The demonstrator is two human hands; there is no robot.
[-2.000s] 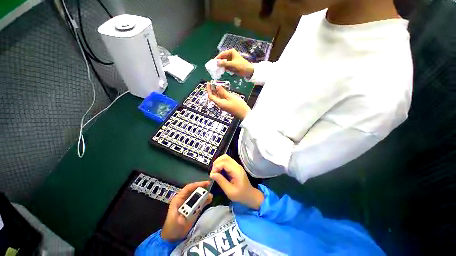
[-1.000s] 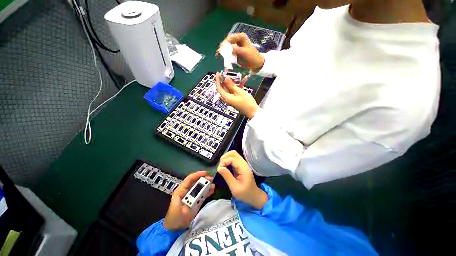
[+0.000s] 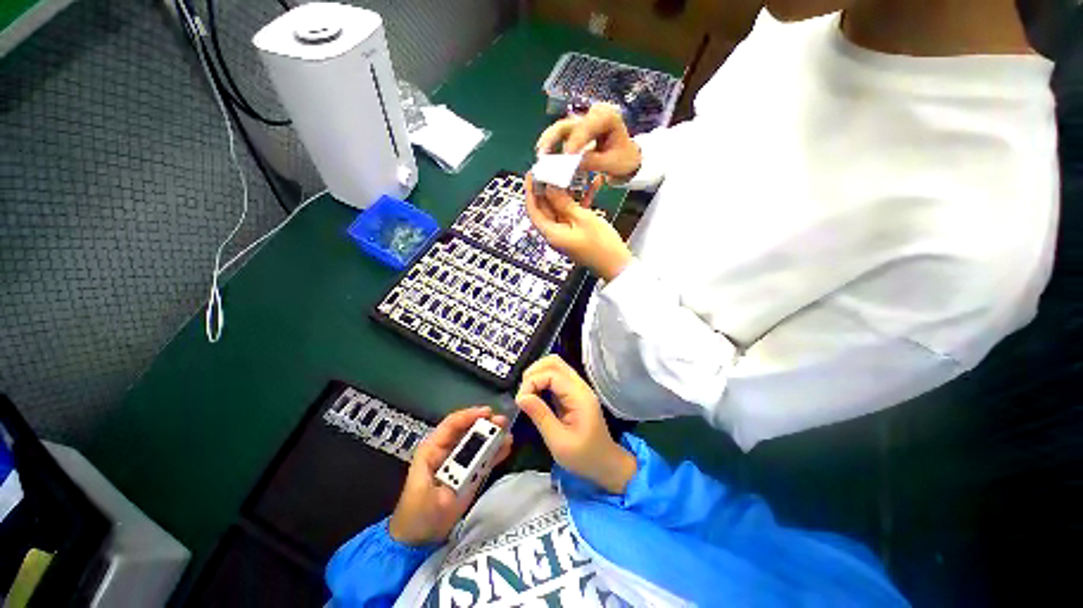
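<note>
My left hand (image 3: 432,485) holds a silver-white module housing (image 3: 470,454) with a dark central window, tilted, above the front edge of the bench. My right hand (image 3: 572,418) is just to the right of the housing, apart from it, with thumb and forefinger pinched together. A thin, faint piece seems to show at these fingertips, too small and blurred to tell. The black working tray (image 3: 311,489) lies to the left of and under my left hand, with a row of white-framed parts along its far edge.
A person in a white top (image 3: 819,238) holds a white wipe (image 3: 558,170) over the full parts tray (image 3: 473,303). Beyond are a blue bin (image 3: 393,230), a tall white appliance (image 3: 339,107), a plastic bag (image 3: 448,137) and a clear box (image 3: 618,89). A black tote (image 3: 48,523) is at left.
The view has shifted, so the bench things sit differently in the picture. The other person's wipe now covers the part in their hand. My hands hold nearly the same pose.
</note>
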